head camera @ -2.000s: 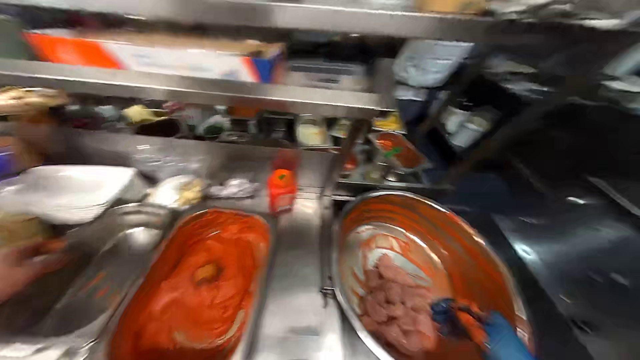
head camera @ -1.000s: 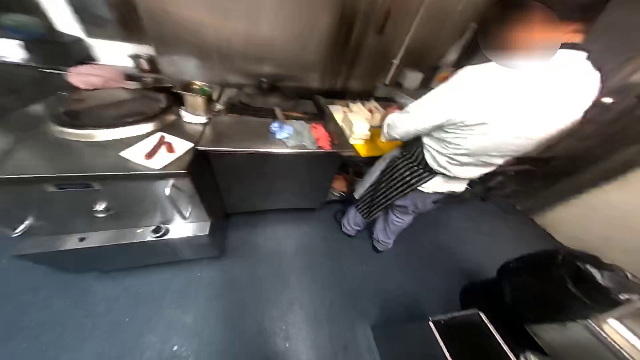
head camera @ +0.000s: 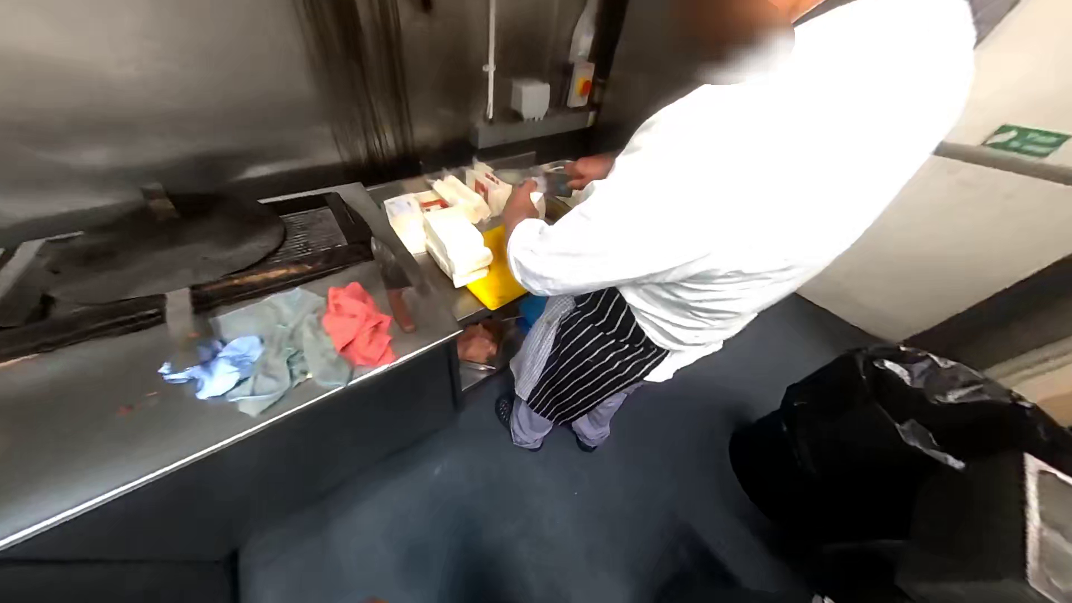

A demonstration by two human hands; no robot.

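Note:
Neither of my hands can be made out in the head view. On the steel counter [head camera: 92, 435] lie a crumpled blue glove or cloth [head camera: 219, 365], a grey-green cloth [head camera: 293, 347] and a red cloth [head camera: 358, 325]. A cleaver-like knife with a brown handle [head camera: 400, 310] rests just right of the red cloth. Several white blocks or packs [head camera: 455, 240] sit farther along, beside a yellow board [head camera: 498, 272]. A co-worker in a white jacket [head camera: 670, 201] and a striped apron [head camera: 599, 352] stands there, both hands at a clear bag or wrapper.
A round black griddle plate [head camera: 167, 243] is at the left, near a grill grate [head camera: 311, 233]. The co-worker stands close against the counter's right end. A black lined bin [head camera: 846, 419] and a dark box-like unit [head camera: 963, 519] stand at the lower right. Dark floor [head camera: 452, 502] lies between.
The view has swung from a counter with red sauce and a steel bowl of meat, where a blue-gloved hand showed, to the co-worker's counter, which now appears closer.

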